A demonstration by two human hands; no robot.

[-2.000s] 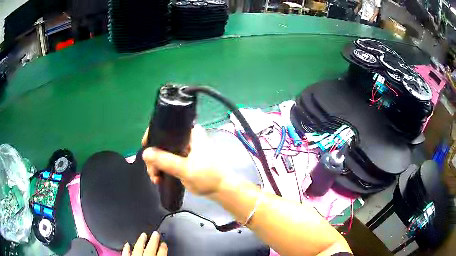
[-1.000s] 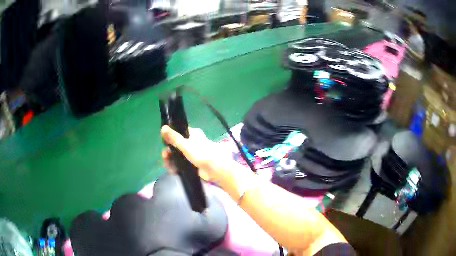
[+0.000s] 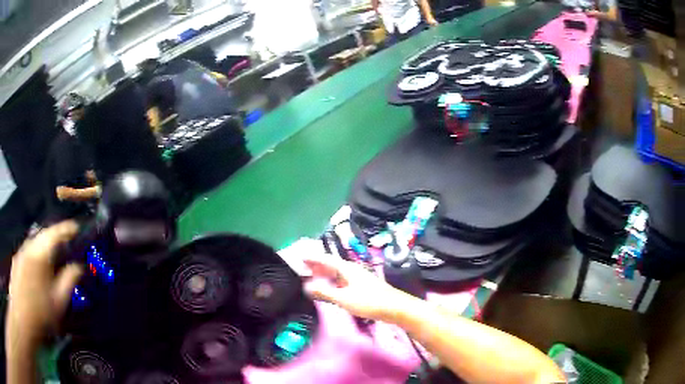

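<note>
A drum pad [image 3: 236, 319] lies or is held playing face up at the lower left, with ring designs on black lobes and a cyan patch near its right edge. Its black control and speaker unit [image 3: 135, 232] is at the upper left side, with blue and red lights lit. My left hand [image 3: 43, 274], blurred, is curled at the unit's outer end. My right hand [image 3: 342, 285] is at the pad's right rim with no tool in it; whether it grips the rim is unclear. The screwdriver is not visible.
Stacked pads [image 3: 458, 180] with connector wires [image 3: 420, 217] stand right of centre on the green bench [image 3: 300, 161]. More pads [image 3: 620, 187] stand at the right. A green basket [image 3: 586, 367] sits lower right. A person [image 3: 71, 161] stands at the far left; another is beyond the bench.
The view has swung right. The screwdriver has left my right hand and the picture. The matte covers in front no longer show; a pad with its playing face up and lights lit is there, my left hand beside it.
</note>
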